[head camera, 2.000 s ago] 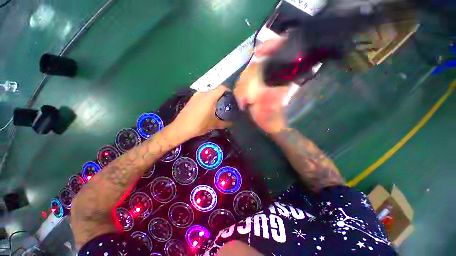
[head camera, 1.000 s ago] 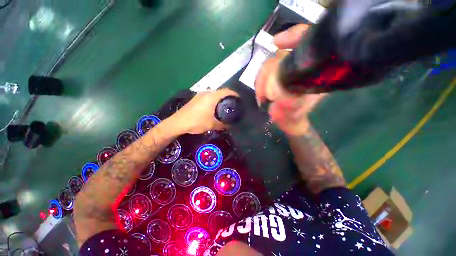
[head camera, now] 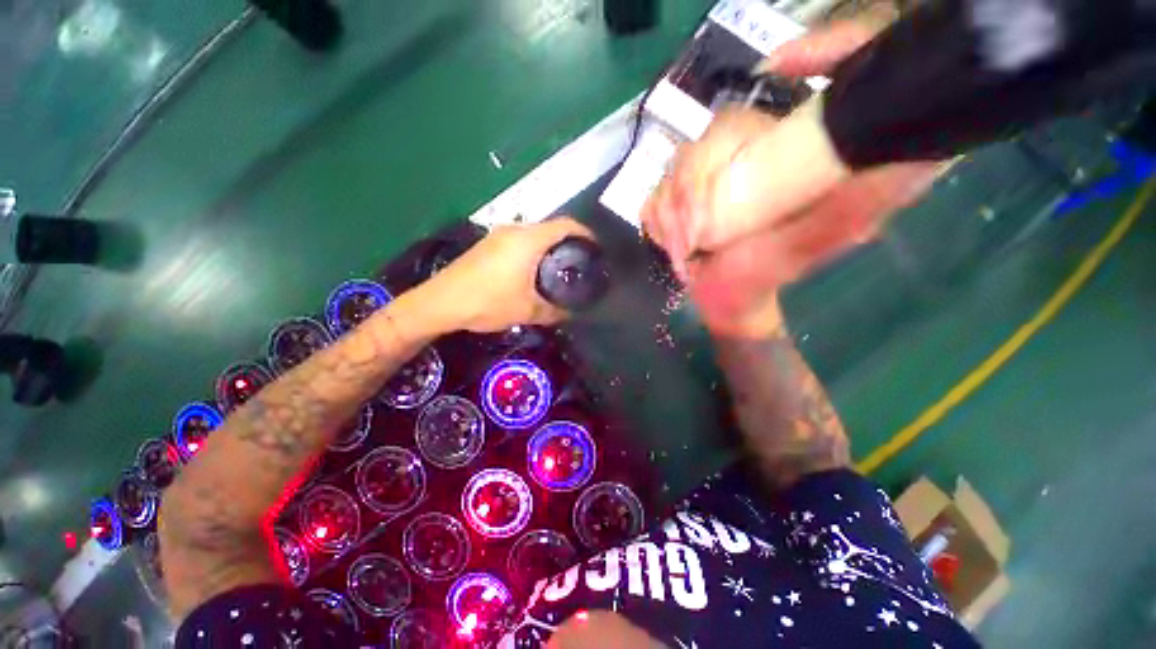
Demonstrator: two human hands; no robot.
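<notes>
My left hand (head camera: 501,273) is closed around a black cylindrical unit (head camera: 571,271) near the middle, with its round end facing up. My right hand (head camera: 742,285) is to the right of the unit, blurred, and wrapped around the pale lower part of the electric screwdriver (head camera: 976,83). The driver's thick black body fills the upper right, close to the camera. Its tip cannot be made out, and the right hand shows apart from the unit. Tiny specks lie between the two hands.
Rows of round clear-rimmed units (head camera: 450,431), some lit blue, red or purple, stand below my left forearm. A white and black feeder (head camera: 678,112) is behind my right hand. Black cylinders (head camera: 57,238) lie beyond the white rail (head camera: 552,178). An open carton (head camera: 970,545) is at lower right.
The driver and my right hand have shifted, and the driver's pale part now shows. The loose cylinders beyond the rail have moved left. My left hand still holds the unit in about the same place.
</notes>
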